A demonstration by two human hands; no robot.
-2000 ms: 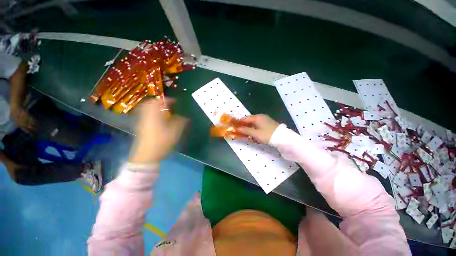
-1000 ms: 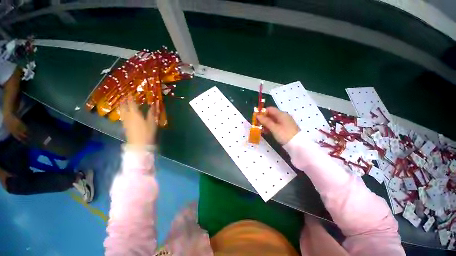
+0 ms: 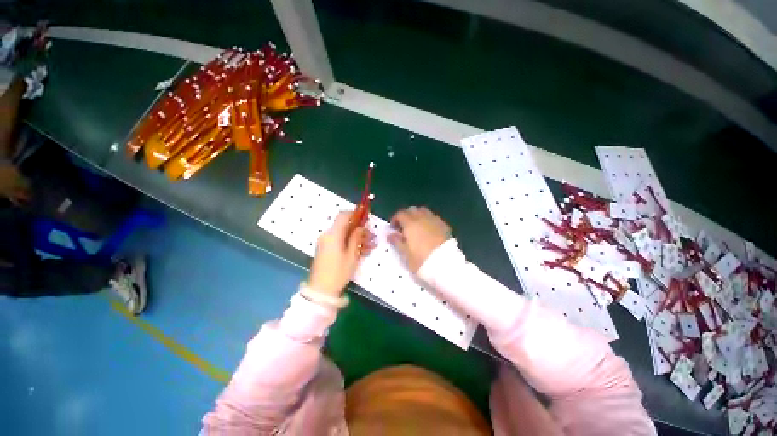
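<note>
A white pad sheet [image 3: 298, 209] with rows of dark dots lies slanted in front of me. My left hand [image 3: 339, 251] is over its middle, closed on an amber wired part [image 3: 361, 213] whose red lead points up to a pale tip. The amber body is mostly hidden by my fingers. My right hand [image 3: 419, 236] is just right of it, fingertips bent down at the sheet; whether it pinches anything cannot be told.
A fanned pile of amber parts [image 3: 196, 132] lies at upper left. Another dotted sheet [image 3: 503, 170] lies right, partly under a heap of white padded parts [image 3: 682, 289]. A third sheet [image 3: 626, 170] is behind. Pale metal edging [image 3: 400, 117] crosses the bench. A person's leg [image 3: 60, 277] is at left.
My left hand has come from the amber pile to the sheet and now holds a part. My right hand has moved left and no longer shows the part it held. The sheet has turned flatter and shifted left.
</note>
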